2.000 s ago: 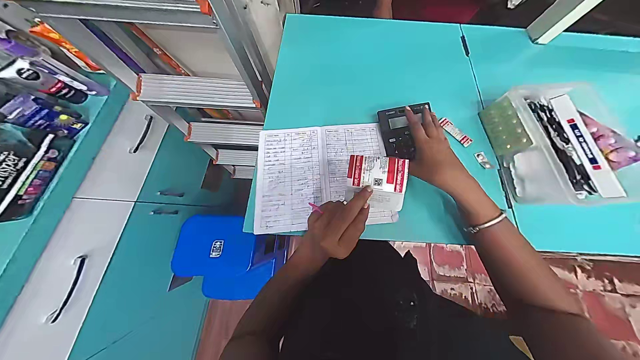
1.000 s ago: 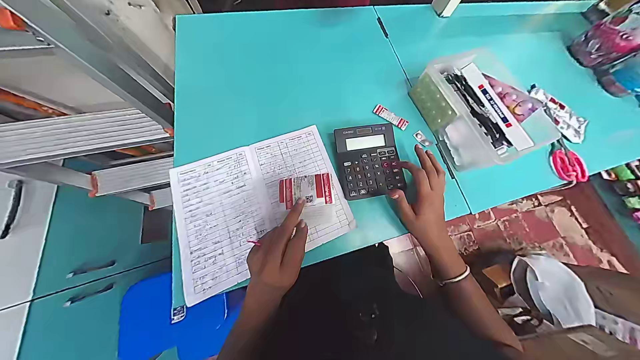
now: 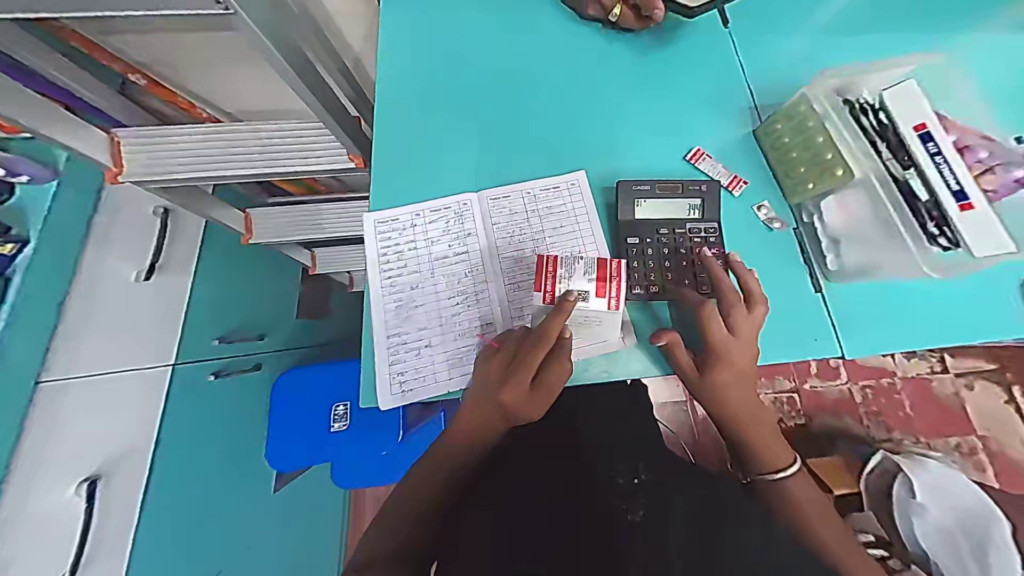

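Observation:
An open ruled notebook [image 3: 432,288] with handwritten entries lies on the turquoise table. A red-and-white medicine box [image 3: 596,282] rests on its right page. My left hand [image 3: 524,368] has its index finger on the box; a pink pen [image 3: 488,342] shows beside that hand, and whether the fingers grip it cannot be told. Right of the notebook lies a black Casio desk calculator [image 3: 670,212] with digits on its display. My right hand [image 3: 716,320] is over its lower right keys, fingers spread and holding nothing. A red-and-white strip [image 3: 717,170] and a small blister piece [image 3: 769,215] lie beyond the calculator.
A clear plastic bin [image 3: 872,260] at right holds a green blister pack, black pens or cords and a white box. Another person's hand [image 3: 620,11] is at the far edge. Shelving [image 3: 232,152] stands left, a blue plastic stool [image 3: 312,416] below the table.
My right hand has moved from the calculator's upper part to its lower right keys, uncovering the display. My left index finger stays at the box. The view has shifted.

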